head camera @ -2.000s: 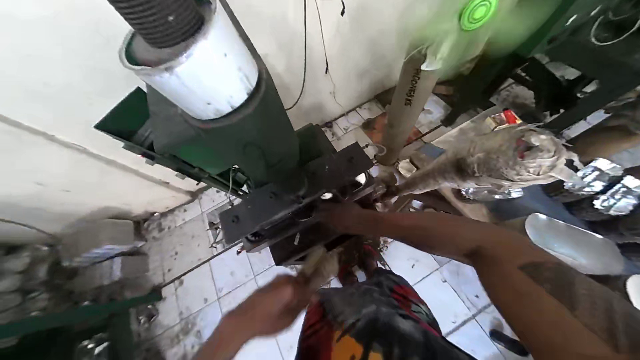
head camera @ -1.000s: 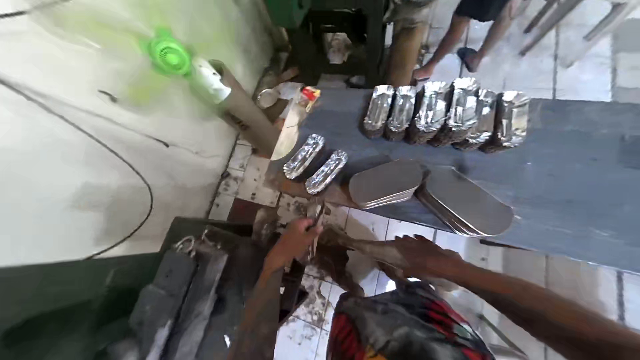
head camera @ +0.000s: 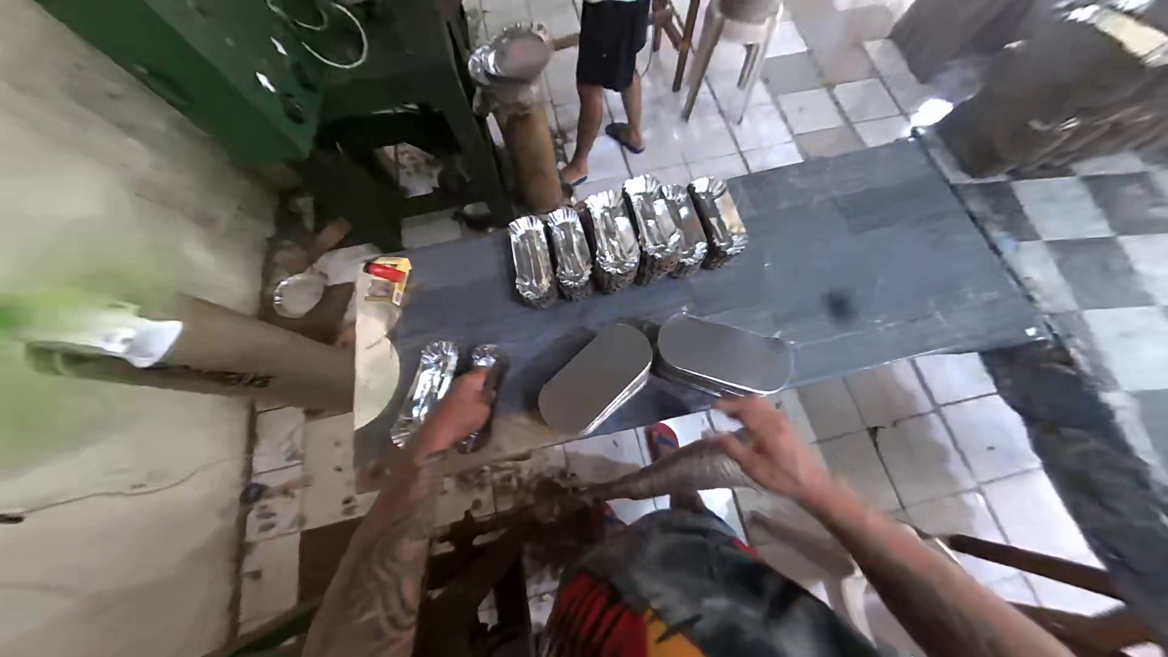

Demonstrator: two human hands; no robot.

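Note:
My left hand point(head camera: 464, 409) is on the right-hand one of two foil trays near the table's left end; its fingers cover part of that foil tray point(head camera: 485, 358). The other foil tray point(head camera: 427, 388) lies just left of it. My right hand point(head camera: 766, 447) is in the air at the table's near edge, fingers apart, with nothing seen in it. Beyond it lie two stacks of flat oval-ended foil sheets, a left stack point(head camera: 598, 379) and a right stack point(head camera: 725, 354). Several stacks of fluted foil trays point(head camera: 613, 235) stand in a row farther back.
The grey table point(head camera: 876, 246) runs off to the right. A cardboard tube point(head camera: 265, 351) and a yellow-red packet point(head camera: 387, 279) are at its left end. A green machine point(head camera: 210, 73) stands behind. A person's legs point(head camera: 602, 100) and a plastic stool point(head camera: 737, 46) are beyond the table.
The view has swung from the black press to the table. My left hand has moved onto a foil tray at the table's left end, and my right hand is near the sheet stacks.

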